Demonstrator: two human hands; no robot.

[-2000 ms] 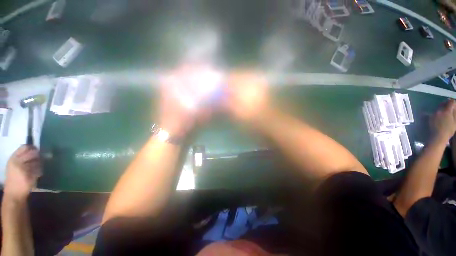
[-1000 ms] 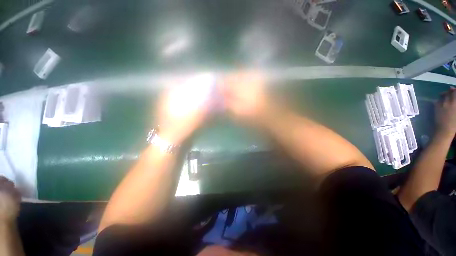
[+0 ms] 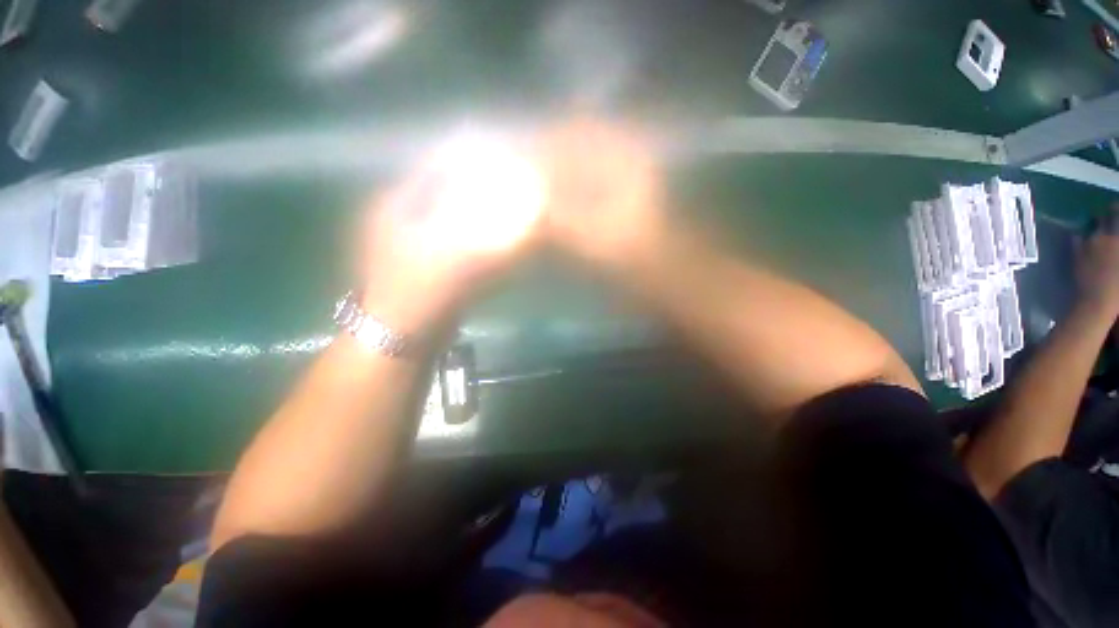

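My left hand (image 3: 430,239), with a silver band at the wrist, is blurred by glare above the green bench near the rail. It is closed around a bright white piece (image 3: 488,194), likely a plastic housing, whose outline is washed out. My right hand (image 3: 604,196) is beside it, fingers at the piece's right side; its grip is too blurred to tell. A small tool with a dark block (image 3: 458,384) and a thin shiny rod lies on the bench below my hands, near the front edge.
A pale rail (image 3: 847,135) crosses beyond my hands. White housings are stacked (image 3: 976,288) at right and grouped (image 3: 120,221) at left. A part-assembled unit (image 3: 789,64) lies beyond the rail. A neighbour's hammer (image 3: 31,350) is at far left; another person's arm (image 3: 1055,356) is at right.
The view has shifted, so the left housings sit nearer the picture's edge. The neighbour's hammer shows again at left. Units beyond the rail have shifted in view. My hands stay together around the white piece.
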